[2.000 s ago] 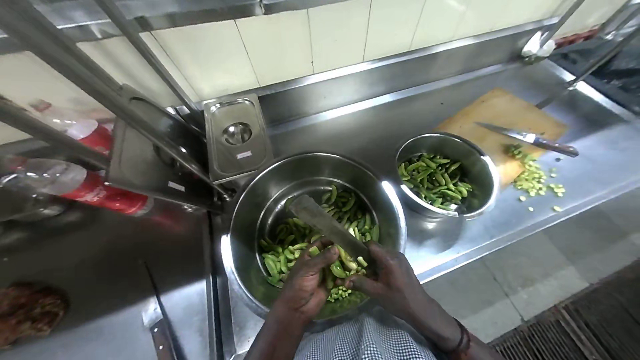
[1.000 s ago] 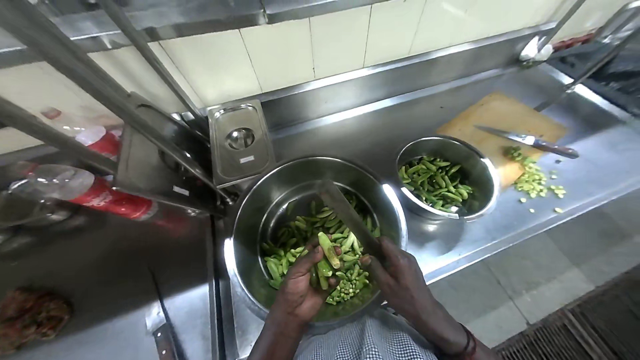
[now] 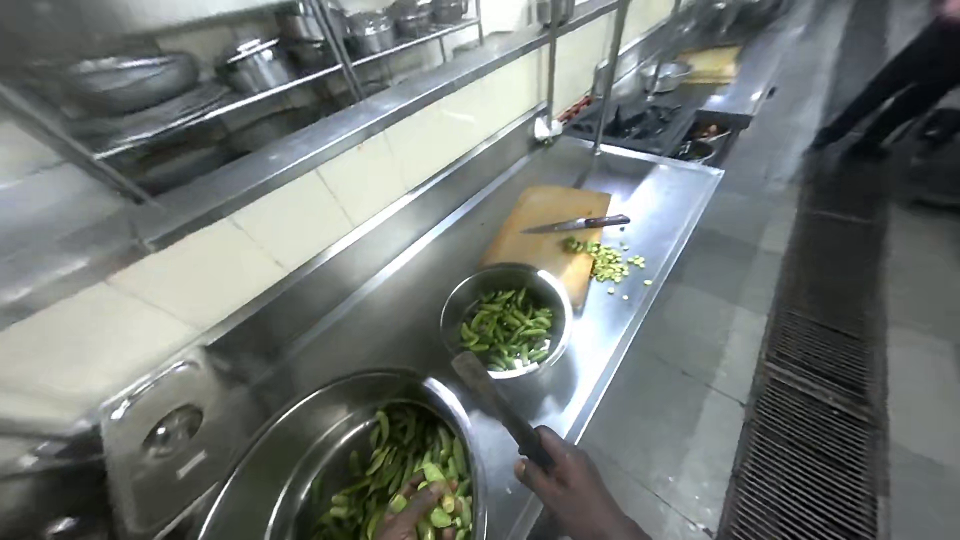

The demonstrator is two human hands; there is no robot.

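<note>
My right hand (image 3: pixel 559 480) grips the dark handle of a knife (image 3: pixel 491 394) with a broad, worn blade, held beside the rim of the large steel pot. In that large pot (image 3: pixel 259 457) lie many green pods (image 3: pixel 390 457), whole and cut. At the bottom edge, my left hand (image 3: pixel 420 510), partly out of view, holds some cut green pieces (image 3: pixel 442 506) over the heap. A smaller steel pot (image 3: pixel 455 319) with green pods (image 3: pixel 510 326) stands further along the counter, close to the blade's tip.
On a wooden cutting board (image 3: pixel 536 206) lies another knife (image 3: pixel 577 224), with chopped green pieces (image 3: pixel 609 262) beside it. A steel container lid (image 3: pixel 150 450) is at left. Shelves of pots (image 3: pixel 259 67) run above; a stove (image 3: pixel 637 124) stands beyond. A person's legs (image 3: pixel 892 82) show at upper right.
The view has swung right along the counter. My right hand has carried its knife from above the large pot to outside its rim, away from my left hand.
</note>
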